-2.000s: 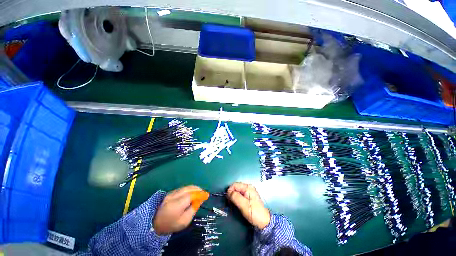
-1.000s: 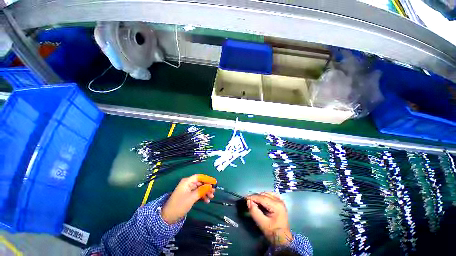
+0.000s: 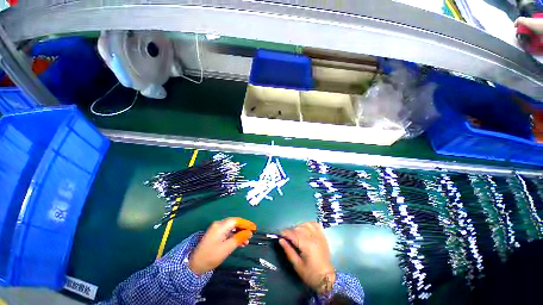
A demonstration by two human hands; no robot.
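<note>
My left hand (image 3: pixel 215 245), with orange finger cots on thumb and forefinger, grips one end of a short black cable lead (image 3: pixel 260 236). My right hand (image 3: pixel 309 251) pinches the same lead at its right part, where a small white piece shows. More black leads with pale tips (image 3: pixel 235 285) lie on the mat below my hands. A small pale sleeve (image 3: pixel 267 264) lies just above them. A bundle of black leads (image 3: pixel 199 179) lies across the yellow tape. A loose pile of white sleeves (image 3: pixel 268 181) is right of that bundle.
Rows of sleeved leads (image 3: pixel 400 226) cover the right side. A blue bin (image 3: pixel 44 196) stands left. Behind are a fan (image 3: pixel 140 59), cream parts tray (image 3: pixel 321 130), clear plastic bag (image 3: pixel 396 104) and another blue bin (image 3: pixel 482 143). A hand with a red tool (image 3: pixel 530 33) shows top right.
My right hand has moved along the lead, its fingers now over it beside a small white piece. The view has shifted. The red tool has appeared at top right.
</note>
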